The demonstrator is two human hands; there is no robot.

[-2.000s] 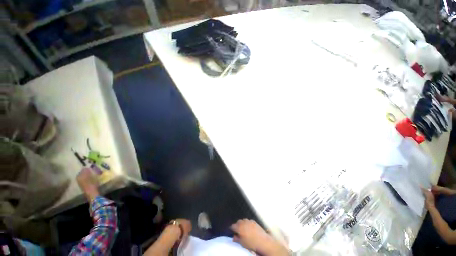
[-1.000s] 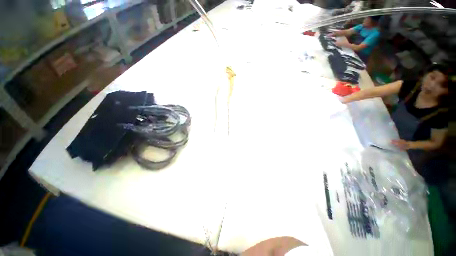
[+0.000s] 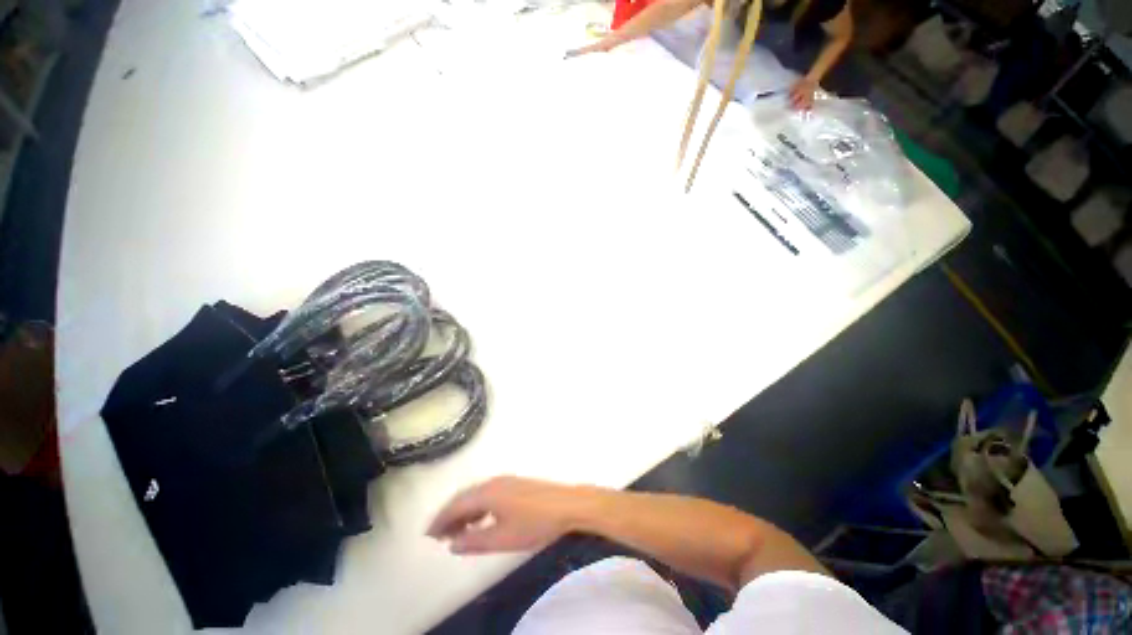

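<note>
A stack of flat black handbags (image 3: 236,471) lies on the white table (image 3: 559,310) at the lower left, with small light marks on the top panel. Their looped handles (image 3: 385,335), wrapped in clear film, point to the upper right. My right hand (image 3: 503,515) is over the table's near edge, just right of the stack, not touching it. Its fingers are slightly bent and apart, and it holds nothing. My left hand is not in view.
Clear printed poly bags (image 3: 832,186) lie at the table's right end. Another person's hands (image 3: 804,93) rest by them. Pale stacked sheets (image 3: 329,37) lie at the far side. Tan straps (image 3: 720,99) hang across the upper view. A tan bag (image 3: 999,490) stands lower right.
The view has turned and moved closer to the black stack, which now fills the lower left. My right forearm and hand have come fully into view beside it.
</note>
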